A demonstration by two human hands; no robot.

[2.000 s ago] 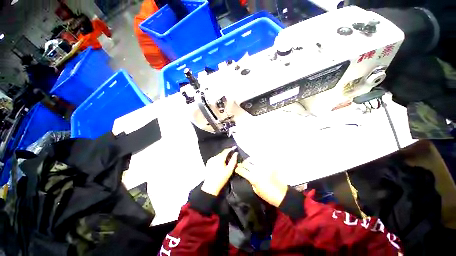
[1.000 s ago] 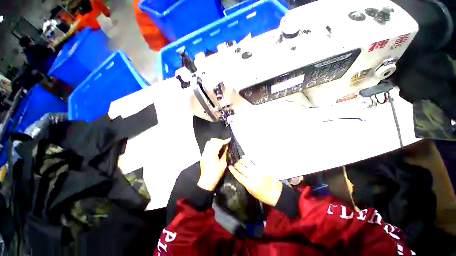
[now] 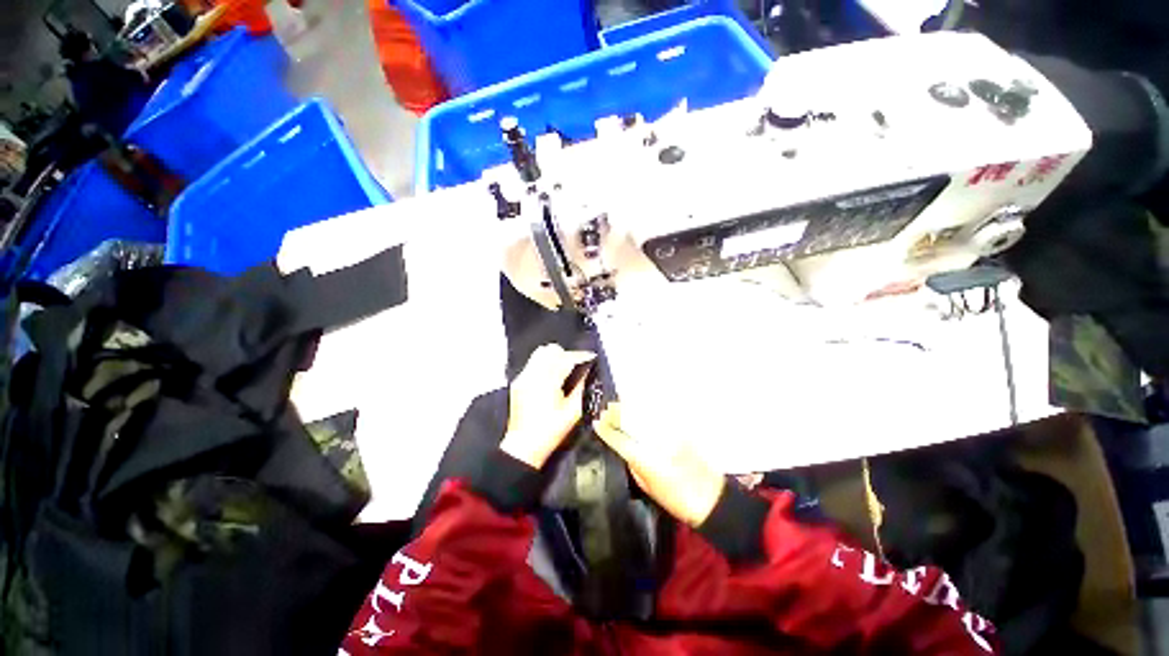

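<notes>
A black cut panel (image 3: 536,328) lies under the presser foot and needle (image 3: 592,297) at the left end of the white sewing machine (image 3: 820,167). Joined black and camouflage fabric (image 3: 592,493) hangs over the table's front edge to the lap. My left hand (image 3: 549,404) grips the fabric's edge just in front of the needle, fingertips pinched. My right hand (image 3: 667,468) lies beside it, thumb and fingertips on the same edge. The fingertips of both hands partly hide the edge between them.
A large pile of black and camouflage pieces (image 3: 167,449) covers the table's left side. A cardboard box (image 3: 1105,538) with dark fabric stands at lower right. Blue crates (image 3: 276,192) stand behind and left. A black piece (image 3: 359,288) lies on the white table (image 3: 436,244).
The view has shifted. The black panel's left part now spreads beside my left sleeve, and more camouflage shows below my hands. Both hands stay on the fabric edge near the needle.
</notes>
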